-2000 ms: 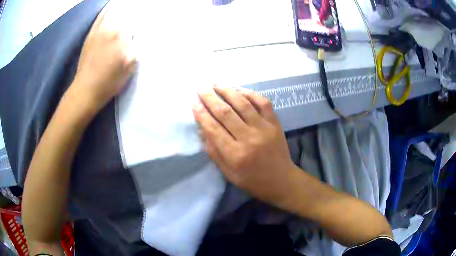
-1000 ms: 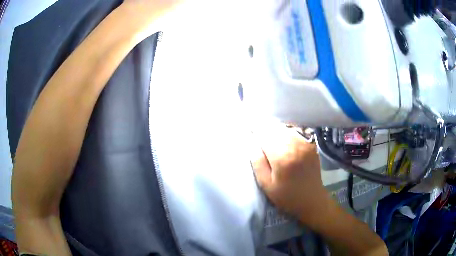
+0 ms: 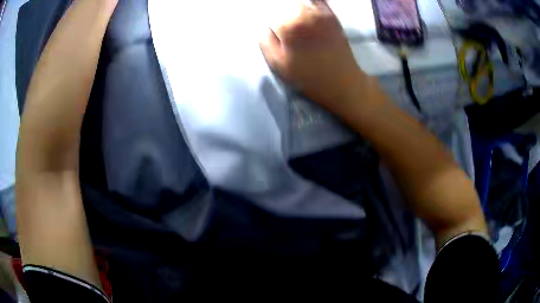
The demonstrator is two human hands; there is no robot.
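The light grey fabric piece (image 3: pixel 216 94), near white under glare, runs from the top edge down towards the lap. The dark grey garment panel (image 3: pixel 139 106) lies to its left, with an overlocked edge between them. My right hand (image 3: pixel 308 44) is at the top centre, slightly blurred, with curled fingers closed on the right border of the light piece. My left forearm crosses the dark panel at the left; my left hand is cut off by the top edge. The sewing machine's needle area cannot be made out.
A phone (image 3: pixel 399 21) with a lit screen and a black cable is at the top right. Yellow-handled snips (image 3: pixel 477 74) lie beyond it. Grey cloth hangs below the table's ruler band (image 3: pixel 322 118). A blue crate (image 3: pixel 487 168) is at the right; part of a red basket shows lower left.
The view has shifted off the white machine head, which is now out of view. My left hand remains beyond the top edge, after showing on the cloth two seconds ago. The light cloth's lower part is more folded.
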